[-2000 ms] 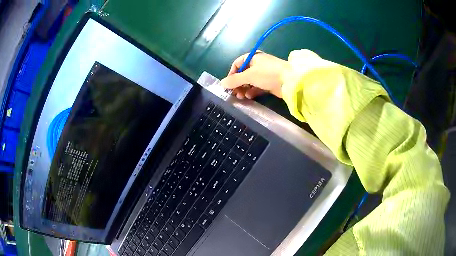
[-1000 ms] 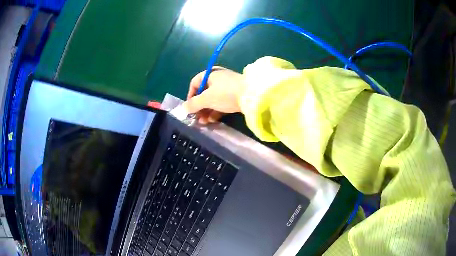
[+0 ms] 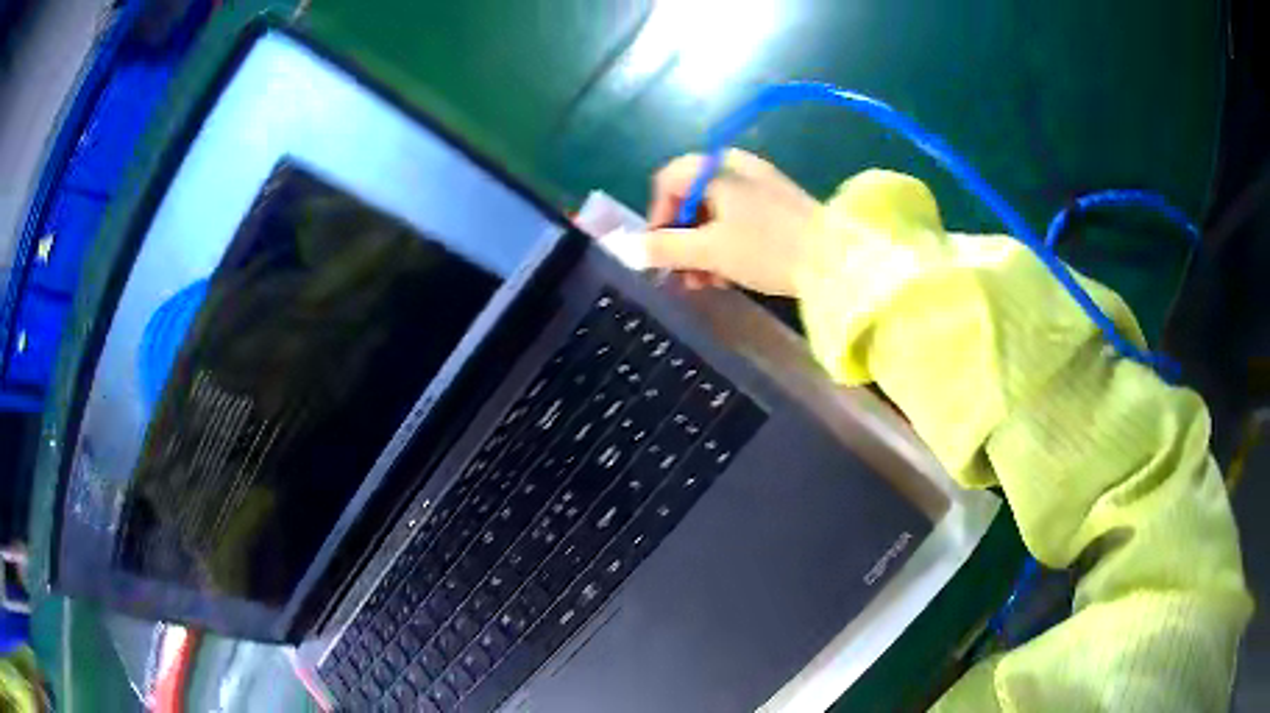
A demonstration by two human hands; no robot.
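An open dark grey laptop (image 3: 822, 488) lies in front of me, turned in the view, with its screen (image 3: 209, 334) at the left. The screen shows a black test window (image 3: 307, 376) with small white text. My right hand (image 3: 731, 223), in a yellow-green sleeve, holds the end of the blue network cable (image 3: 905, 126) at the laptop's right side edge, near the hinge. My fingers hide the plug, so I cannot tell whether it is seated. My left hand is not in view.
A pale protective sheet (image 3: 961, 522) sticks out from under the laptop. The bench has a shiny green mat (image 3: 460, 63). The cable loops over the mat and my sleeve. Blue bins (image 3: 56, 300) stand at the far left. A red-orange edge (image 3: 173, 669) shows at the lower left.
The camera view has tilted and shifted, so the laptop sits differently in the picture. My right hand stays on the cable end at the same laptop edge. The test window still shows white text.
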